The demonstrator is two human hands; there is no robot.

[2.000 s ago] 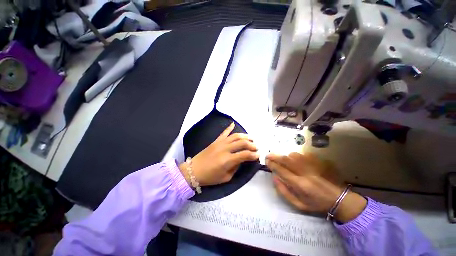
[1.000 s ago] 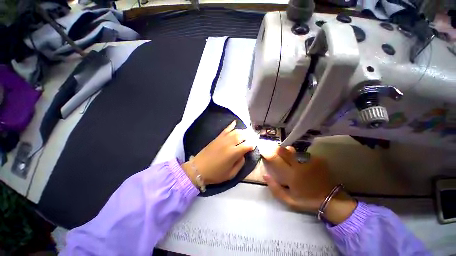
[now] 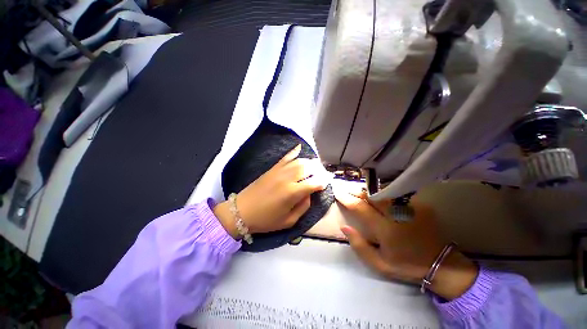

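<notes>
The piece being sewn (image 3: 257, 157) lies left of the needle area, black face showing in a rounded part, with pale fabric and a narrow black edge running up behind it. My left hand (image 3: 278, 196) presses flat on the black part, fingertips near the needle area. My right hand (image 3: 392, 238) rests beside the needle, its fingertips at the fabric edge under the machine head. The white sewing machine (image 3: 380, 83) stands over the fingertips. The presser foot and needle are mostly hidden by glare and the head.
A large black cut panel (image 3: 145, 141) lies to the left. Curled grey-black pieces (image 3: 96, 103) lie at upper left, near a purple machine part (image 3: 16, 128). A ruler scale (image 3: 257, 313) runs along the front edge. A dark-framed object (image 3: 581, 260) is at the right.
The view has moved closer to the machine head. My right hand has shifted in closer to the needle since two seconds ago. My left hand stays on the black part.
</notes>
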